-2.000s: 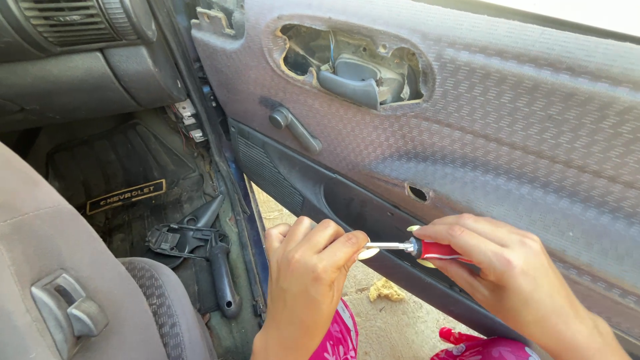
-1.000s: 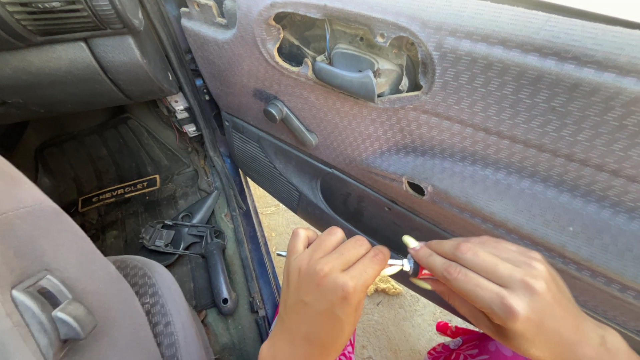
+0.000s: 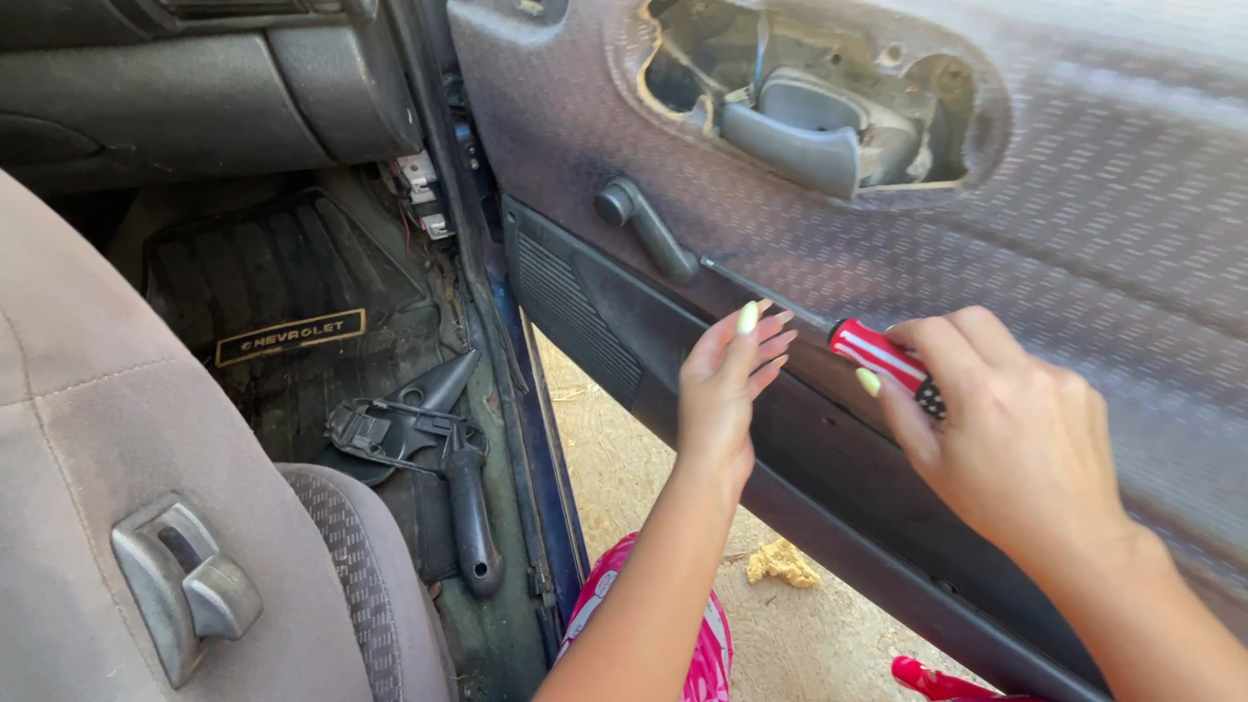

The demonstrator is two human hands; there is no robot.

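Observation:
My right hand (image 3: 1004, 419) grips the red, white and black handle of a screwdriver (image 3: 877, 353). Its metal shaft points up and left, and the tip appears by the free end of the dark window crank (image 3: 648, 229) on the car door panel (image 3: 1102, 185); whether they touch I cannot tell. Just below the shaft is my left hand (image 3: 726, 380), fingers apart and nothing in it. Higher on the panel, the inner door handle (image 3: 795, 146) sits inside a ragged cutout.
Black plastic trim parts (image 3: 390, 429) lie on the car floor beside a rubber mat (image 3: 292, 336). The grey seat (image 3: 88, 419) takes up the left. A yellow crumpled piece (image 3: 782, 563) lies on the ground below the door, whose lower pocket (image 3: 838, 439) runs diagonally.
My left hand, earlier around the screwdriver's shaft, has let go and opened. The screwdriver in my right hand now reaches up toward the window crank. The view has moved closer to the door.

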